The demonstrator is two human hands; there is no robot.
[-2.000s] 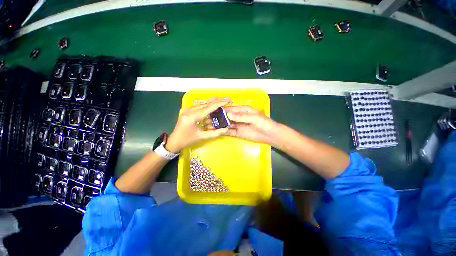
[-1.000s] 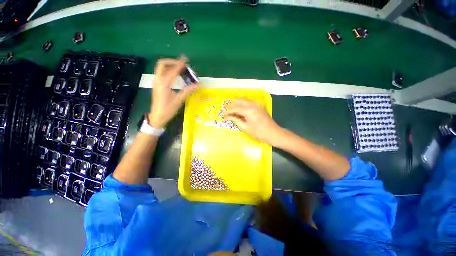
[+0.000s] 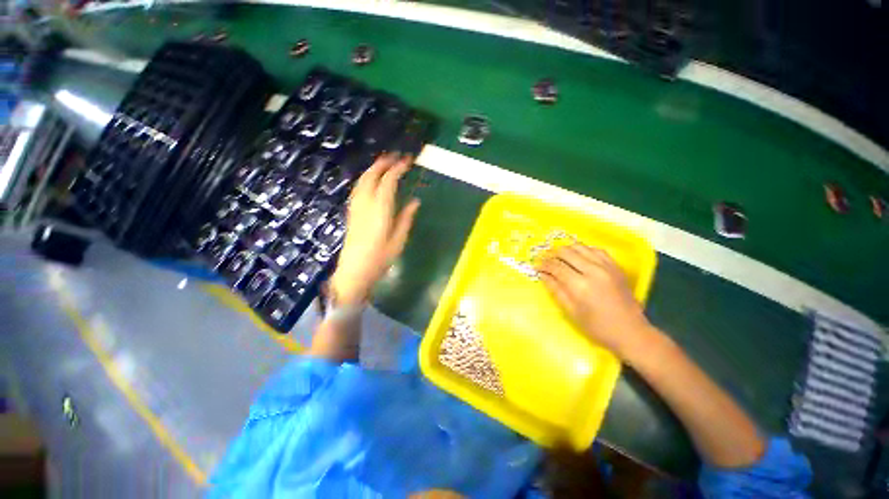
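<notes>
My left hand (image 3: 373, 232) is over the right edge of the black blister tray (image 3: 283, 200), thumb apart from the fingers, with nothing visible in it. My right hand (image 3: 595, 292) is in the yellow parts tray (image 3: 636, 271), fingertips down at thinly scattered small metal parts (image 3: 526, 255) near its far end. Whether it pinches one cannot be seen. A dense heap of small metal parts (image 3: 468, 356) fills the near left corner. A watch case (image 3: 474, 131) lies on the green conveyor belt (image 3: 614, 136), just beyond the white edge strip.
Stacked blister trays (image 3: 166, 136) stand at the far left. More cases lie spaced along the belt, one (image 3: 729, 220) beyond the yellow tray. A dotted small-parts holder (image 3: 836, 382) is at the right. Grey floor with yellow lines (image 3: 127, 385) shows at lower left.
The view has turned left. My left hand has let go of the case and moved back to the blister tray's edge; a case now lies on the belt. My right hand stays in the yellow tray.
</notes>
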